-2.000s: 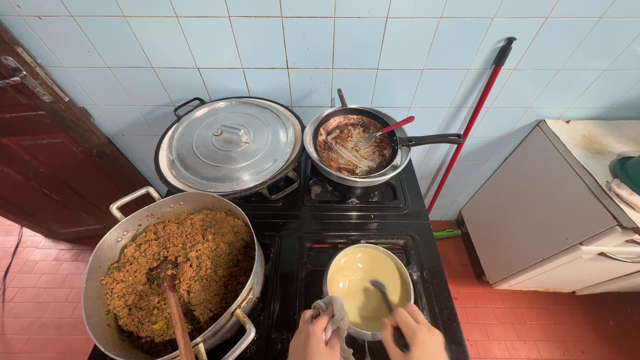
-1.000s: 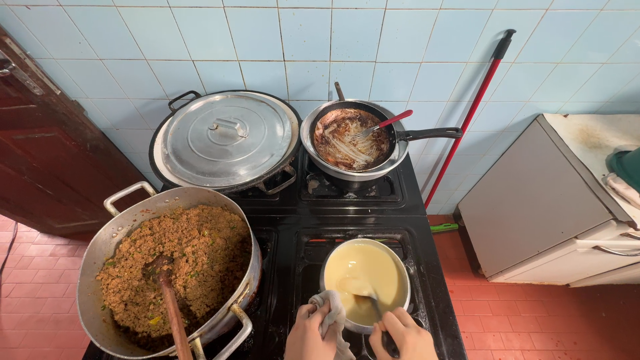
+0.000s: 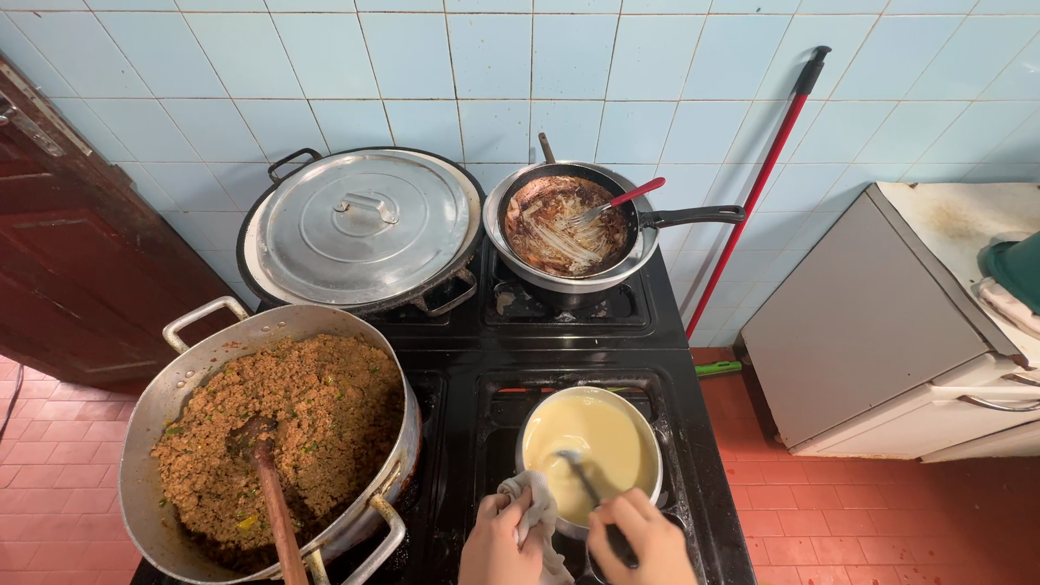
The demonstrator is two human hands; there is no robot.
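Note:
A small pot (image 3: 660, 467) of smooth pale yellow liquid stands on the front right burner of the black stove. My left hand (image 3: 502, 536) holds a light cloth (image 3: 538, 508) against the pot's near left side; whatever the cloth covers is hidden. My right hand (image 3: 638, 540) grips a metal spoon (image 3: 581, 475), its head dipped in the liquid. To the left, a large aluminium pot (image 3: 138, 479) holds cooked ground food (image 3: 325, 390) with a wooden spoon (image 3: 276, 504) resting in it.
Behind stand a wide pan with a metal lid (image 3: 357, 252) and a greasy frying pan (image 3: 569, 227) holding a red-handled fork (image 3: 626, 195), set on another pan. A red broomstick (image 3: 756, 195) leans on the tiled wall. A white cabinet (image 3: 861, 325) is at right, a brown door (image 3: 81, 268) at left.
The spoon in my right hand has moved around within the pale liquid. My left hand has stayed at the pot's side with the cloth.

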